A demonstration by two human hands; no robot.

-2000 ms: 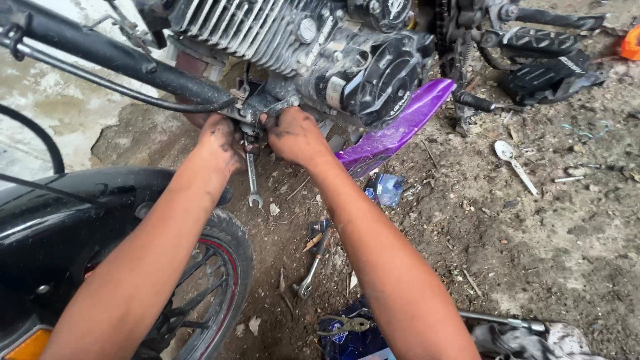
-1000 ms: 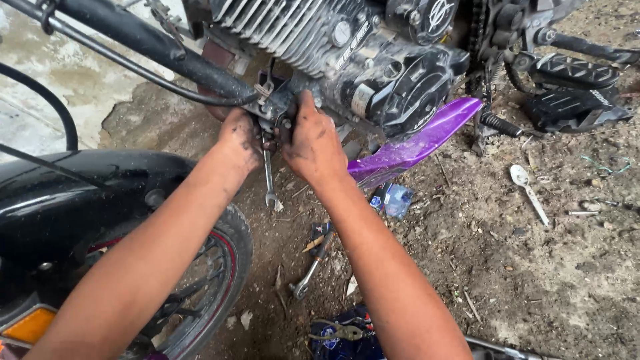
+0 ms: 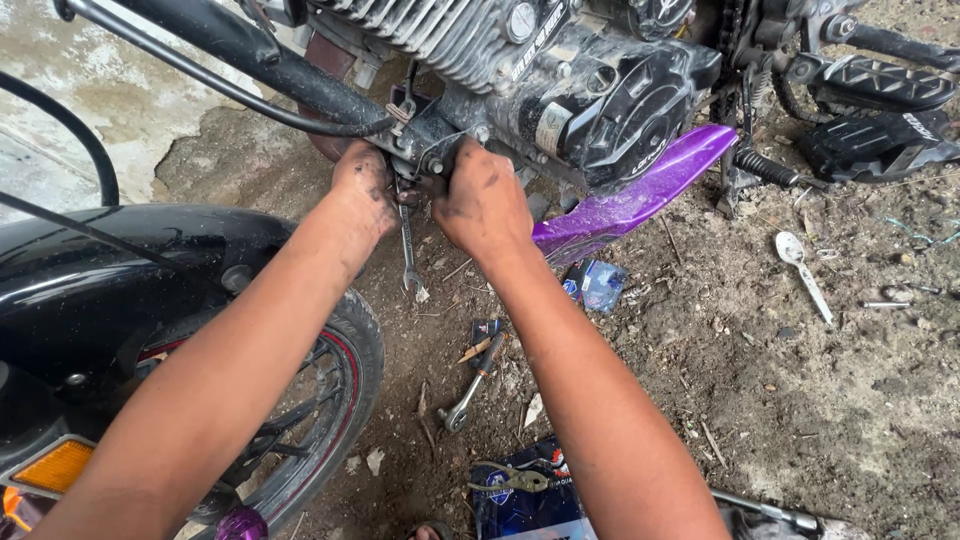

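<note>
My left hand [image 3: 365,184] and my right hand [image 3: 484,195] are at the lower end of a motorcycle's black frame tube [image 3: 300,82], just in front of the engine [image 3: 585,97]. Both sets of fingertips are tucked behind or under the bracket with its bolt [image 3: 434,163], so what they pinch is hidden. Between the hands a combination wrench [image 3: 408,247] hangs down, its open end lowest; its upper end is out of sight. A purple plastic fairing [image 3: 637,195] sticks out below the engine, right of my right wrist.
The front wheel [image 3: 352,390] and black fender [image 3: 135,255] stand at left. On the dirt lie a ratchet [image 3: 472,390], pliers [image 3: 510,478] on a blue packet [image 3: 487,517], a small blue packet [image 3: 600,285] and a white plastic spoon [image 3: 804,274]. The kickstand spring [image 3: 765,166] is at right.
Both hands stay at the frame bracket. My right hand sits higher against the bracket than two seconds ago, with its knuckles turned more upward. The view has shifted slightly.
</note>
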